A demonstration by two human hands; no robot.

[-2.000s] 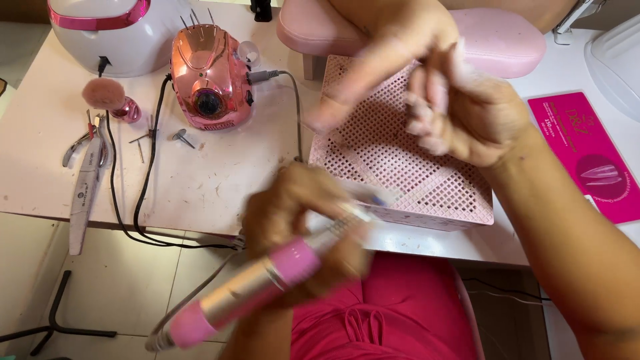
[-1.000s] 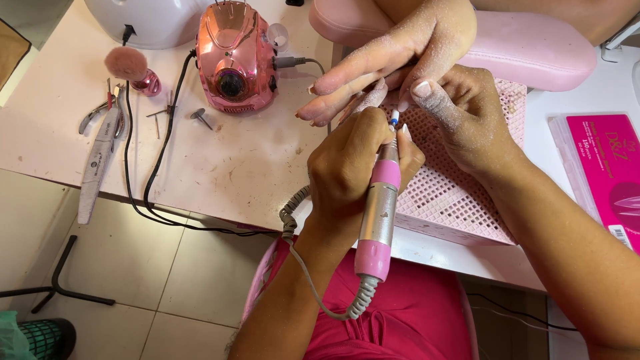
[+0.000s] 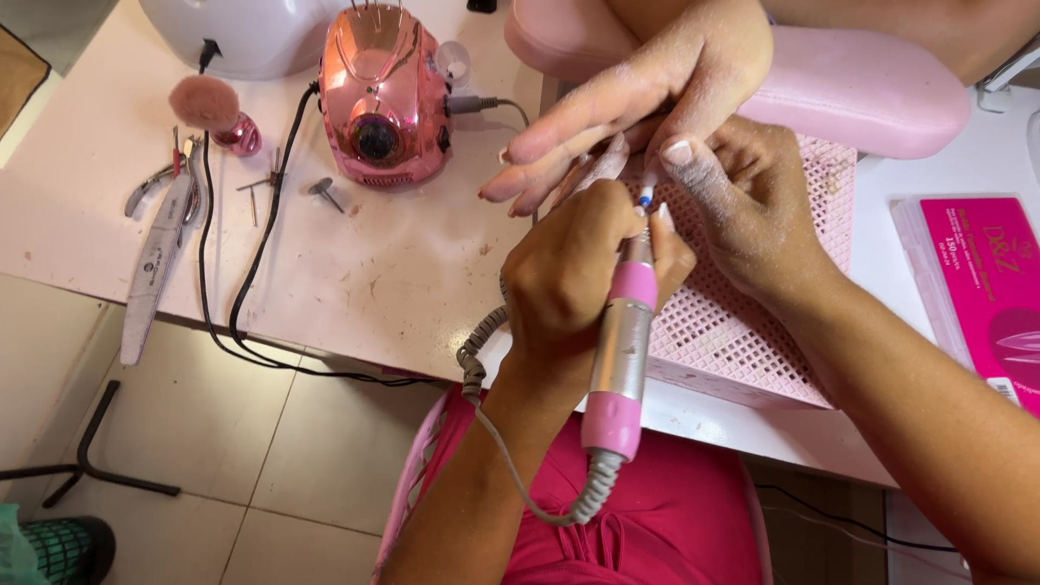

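My left hand grips the pink and silver handpiece of an electric nail drill. A white bit with a blue collar points up from its tip, close to the other person's fingertips. My right hand, dusted white, holds a finger of that person's hand between thumb and fingers; the exact contact between bit and nail is hidden. Both hands are above a pink perforated tray-like box. A coiled grey cord runs from the handpiece, and the metallic pink drill control unit stands left of the hands.
A pink padded armrest lies behind the hands. Left on the table are a fluffy dusting brush, a nail file over metal nippers, loose drill bits and black cables. A pink nail tip box lies right.
Two seconds ago my left hand held the drill lower, tilted and blurred, apart from the other person's hand. It has since moved up to the fingers; my right hand has closed around a finger.
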